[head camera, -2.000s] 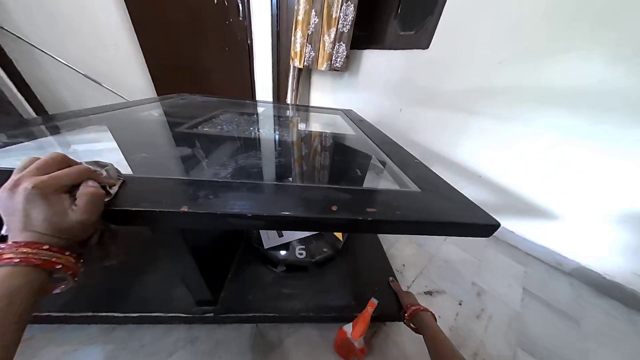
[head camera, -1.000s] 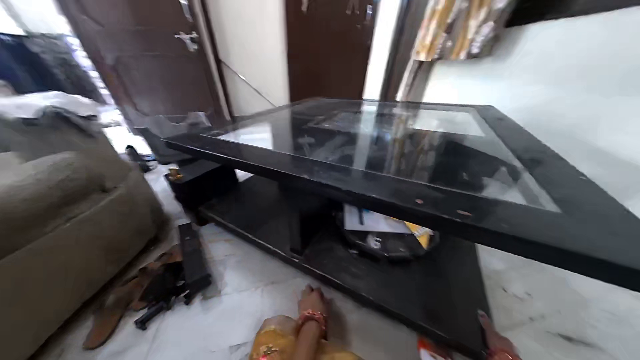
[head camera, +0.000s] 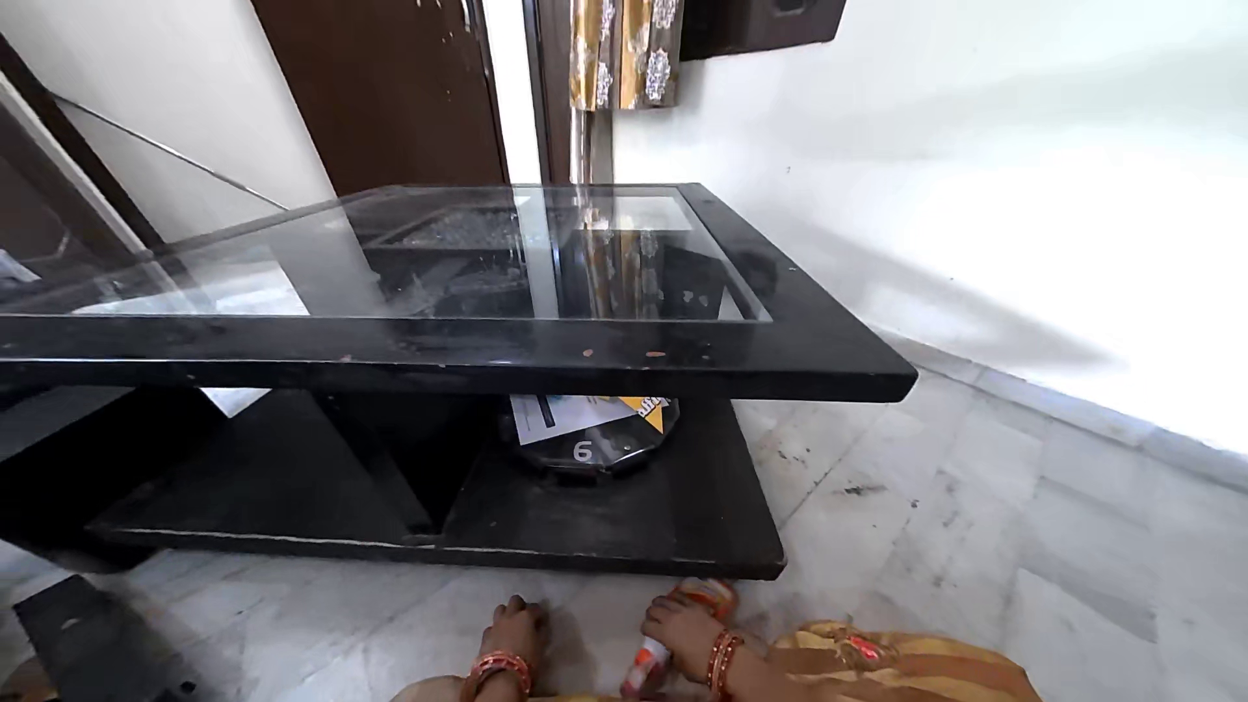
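Note:
My right hand (head camera: 682, 629) is closed around an orange and white spray bottle (head camera: 645, 666) on the floor, close to the front right corner of the table's lower shelf. My left hand (head camera: 519, 629) rests low by the floor in front of that shelf, its fingers curled; whether anything is under them is hidden. Both wrists wear red bangles. Above stands a black table (head camera: 439, 343) with a glass top (head camera: 458, 253). On its lower shelf (head camera: 604, 522) lies a round black clock (head camera: 624, 453) with papers (head camera: 561, 417) on it.
A white wall (head camera: 975, 175) rises at the right beyond the marble floor (head camera: 936, 546). A patterned curtain (head camera: 648, 54) hangs behind the table, next to a brown door (head camera: 400, 97). A dark flat object (head camera: 83, 634) lies at the lower left.
Two seconds ago my left hand held a crumpled thing on the tabletop edge; now it is down by the floor. My right hand has moved from the shelf's corner onto the bottle.

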